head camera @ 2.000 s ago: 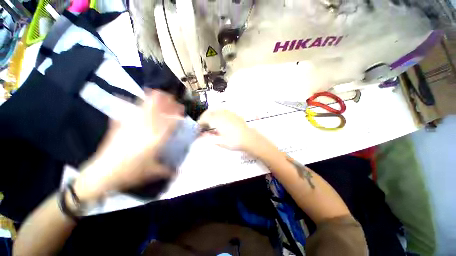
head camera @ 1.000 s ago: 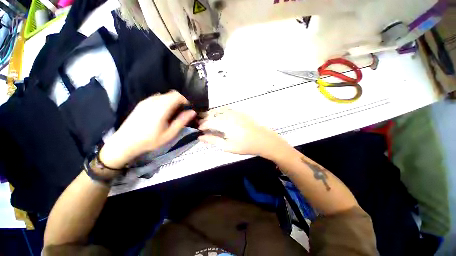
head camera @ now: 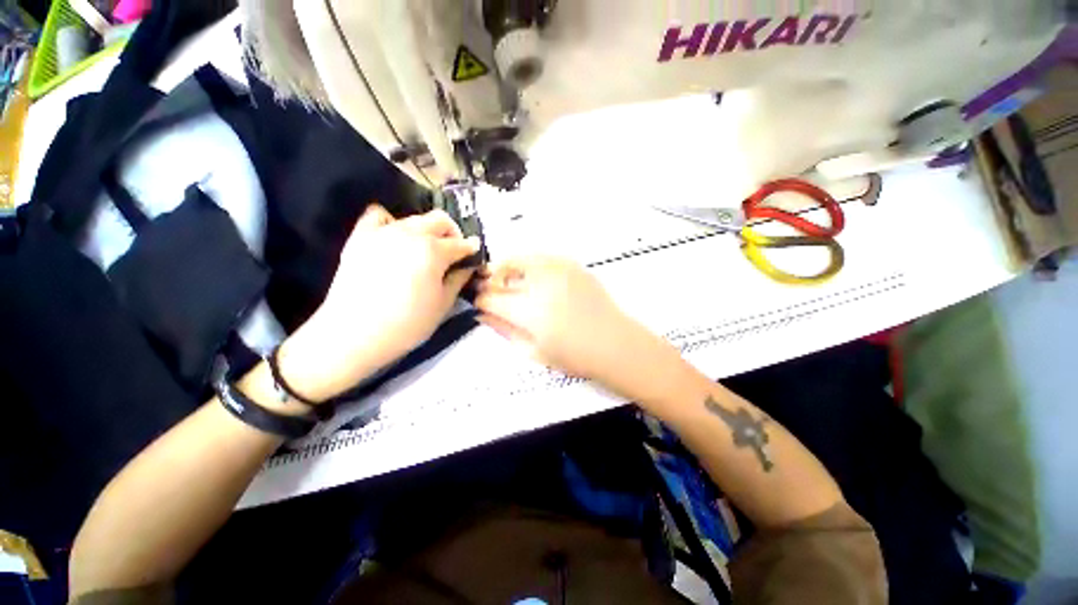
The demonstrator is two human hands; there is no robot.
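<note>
The black garment piece (head camera: 313, 177) lies left of the needle, with a light grey panel (head camera: 177, 166) showing and a small black piece (head camera: 189, 278) over that panel. My left hand (head camera: 396, 278) grips the garment's edge with its fingertips just in front of the presser foot (head camera: 463, 203). My right hand (head camera: 544, 310) pinches the same narrow black edge close beside the left fingertips. The exact fold between the fingers is hidden. The white sewing machine (head camera: 627, 71) stands behind both hands.
Scissors (head camera: 790, 222) with red and yellow handles lie right of the needle. A printed ruler scale (head camera: 780, 310) runs along the table's front edge. A green basket (head camera: 50, 53) is at the upper left. A green cloth or sleeve (head camera: 975, 425) shows below the table at the right.
The grey part my left hand held up has been lowered. Both hands now meet at the black edge, closer to the presser foot than one second ago. The scissors have not visibly moved on the table.
</note>
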